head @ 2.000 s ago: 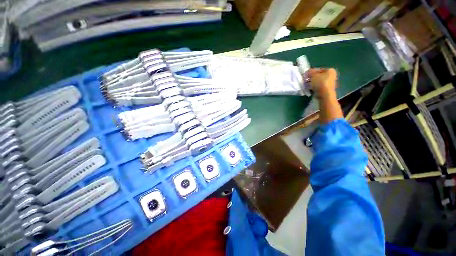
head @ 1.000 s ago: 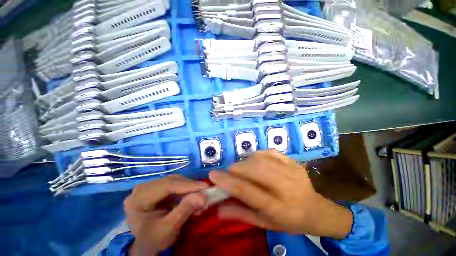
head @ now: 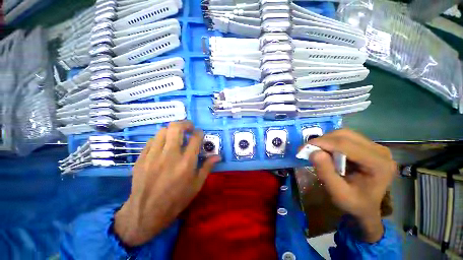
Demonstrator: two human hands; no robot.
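Observation:
The blue compartment tray (head: 202, 104) lies in front of me. Several small watch cases sit in its near pockets, such as the watch case (head: 243, 144). My left hand (head: 170, 175) has its thumb and fingers apart around the leftmost watch case (head: 209, 145), over the tray's front edge; whether it touches the case is unclear. My right hand (head: 355, 170) holds a pale strap half (head: 308, 151), pinched near the rightmost watch case (head: 312, 134). Its pale end also shows below the fingers. Fanned rows of strapped watches (head: 278, 76) fill the back of the tray.
A clear strap bag (head: 406, 56) lies on the green bench at right. Another clear strap bag (head: 33, 101) is at left. More strapped watches (head: 103, 155) lie at the tray's front left. A brown box (head: 322, 203) is below the bench edge, and a rack (head: 441, 198) stands at lower right.
My right hand reached out to the bag at right, then came back to my left hand. Now the hands are apart: left at the leftmost case, right moved right with the strap.

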